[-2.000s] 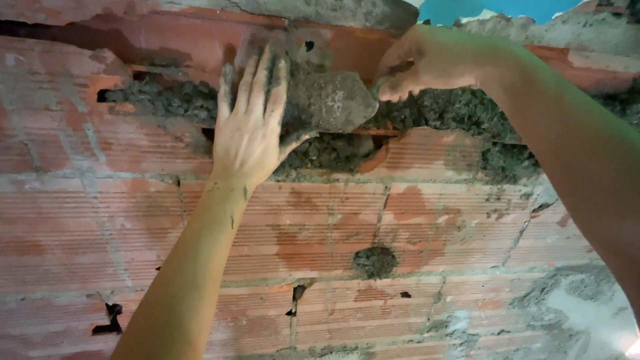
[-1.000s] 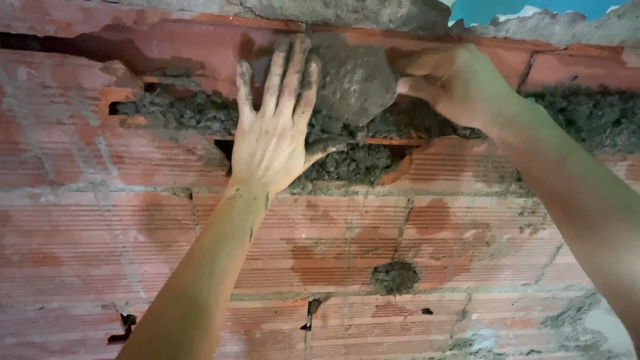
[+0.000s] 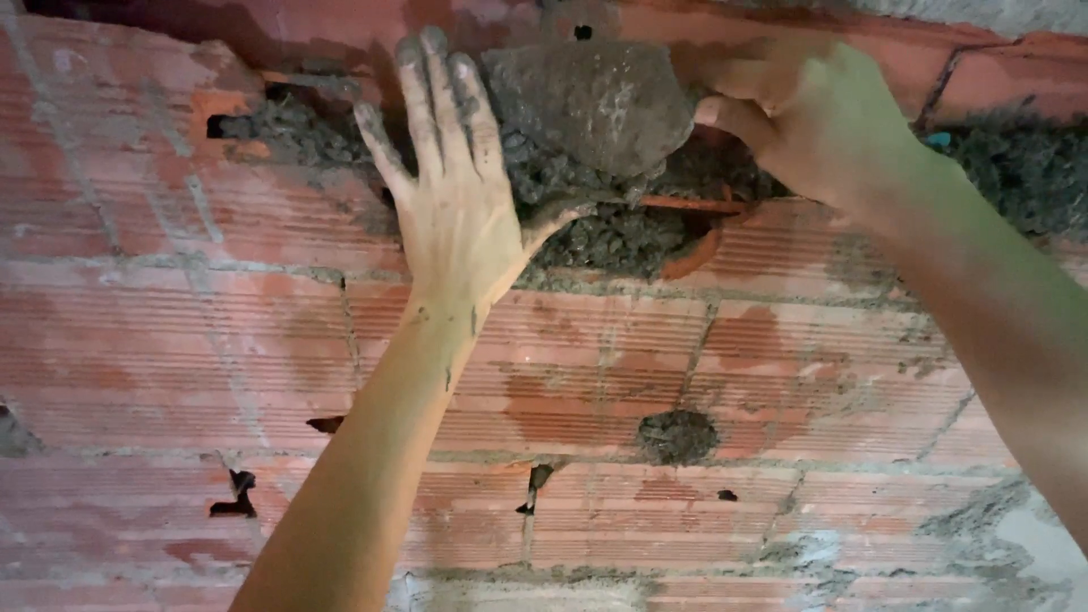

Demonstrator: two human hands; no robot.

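Observation:
My left hand (image 3: pixel 455 183) lies against the hollow-brick wall with its fingers spread and smeared with grey mortar. Just right of its fingers is a flat, grey, mortar-coated piece (image 3: pixel 603 106), rounded at its lower right; whether it is a trowel blade or a shard, I cannot tell. My right hand (image 3: pixel 790 127) is at that piece's right edge, its thumb by the edge and its other fingers curled and blurred, so the hold is unclear. Rough wet mortar (image 3: pixel 616 234) fills the broken brick cavity below the piece, beside my left thumb.
More dark mortar (image 3: pixel 1028 166) sits in the channel at the right. A round mortar patch (image 3: pixel 678 437) marks the ribbed bricks below. Small broken holes (image 3: pixel 235 495) show at the lower left. A grey cement edge (image 3: pixel 986 13) runs along the top right.
The view has shifted and come closer to the wall. My left hand stays spread on the bricks, and my right hand remains at the grey piece's right side.

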